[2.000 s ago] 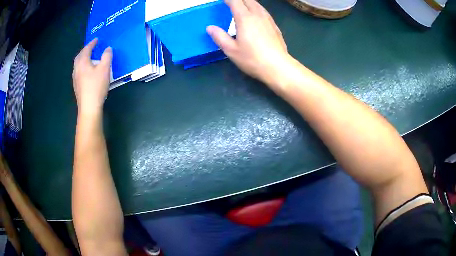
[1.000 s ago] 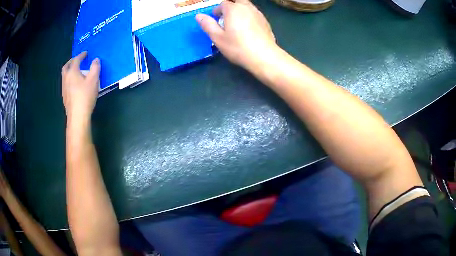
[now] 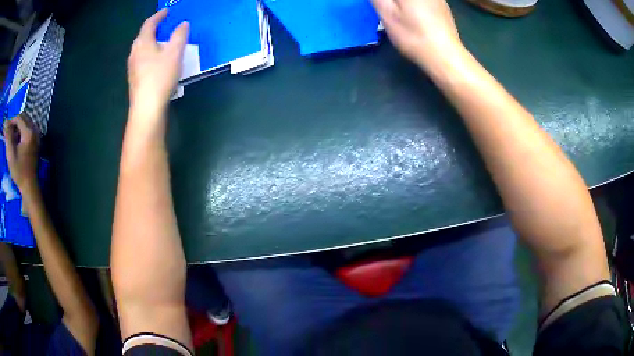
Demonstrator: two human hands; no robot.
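Note:
A stack of flat blue cartons (image 3: 221, 33) with white card edges lies at the top left of centre. My left hand (image 3: 156, 59) is at its left edge, thumb and fingers apart, over a white flap; I cannot tell if it grips. A second blue stack (image 3: 327, 24) lies just right of it, cut off by the top edge. My right hand (image 3: 419, 28) is at its right side, its fingers partly cut off by the frame's top, so its grip is hidden.
Two round white units (image 3: 506, 5) (image 3: 612, 21) stand at the top right, cut off. At the left, a neighbouring person's hand (image 3: 22, 146) is by blue-white cartons with a checkered side (image 3: 43, 83). A red stool (image 3: 375, 274) shows below the bench edge.
The view has shifted, so the stacks sit higher and further right. Both hands remain at the stacks. The neighbour's hand has come into view at the left cartons.

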